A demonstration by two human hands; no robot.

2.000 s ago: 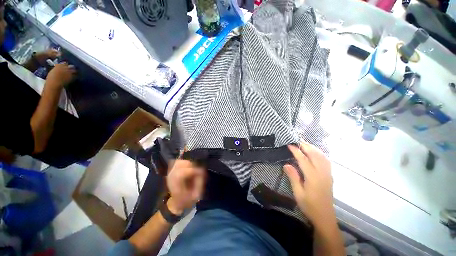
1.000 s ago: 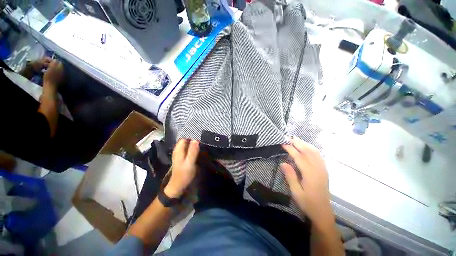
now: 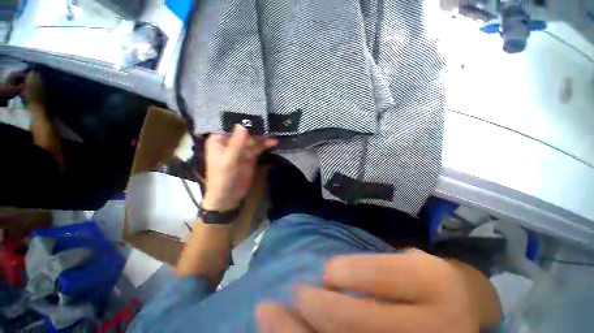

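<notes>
A striped grey garment (image 3: 312, 71) hangs over the table's front edge towards my lap. Two dark tabs (image 3: 284, 121) with small shiny round dots sit side by side above its dark band (image 3: 325, 138). Another dark strip (image 3: 358, 188) lies on a lower layer. My left hand (image 3: 228, 170), with a dark wristband, pinches the band edge just below the left tab. My right hand (image 3: 404, 296) is off the garment, large and blurred over my blue-clothed body, fingers bent. Whether it holds anything cannot be told.
A cardboard box (image 3: 148, 140) with a white sheet stands left of my lap. A clear plastic bag (image 3: 140, 44) lies on the left table. Machine parts (image 3: 514, 29) show upper right. Another person's arm (image 3: 44, 127) is at left, above blue plastic (image 3: 84, 257).
My right hand has let go of the band's right end and moved down towards me. My left hand has shifted inwards along the band. The view has tilted down, and the garment lies flatter.
</notes>
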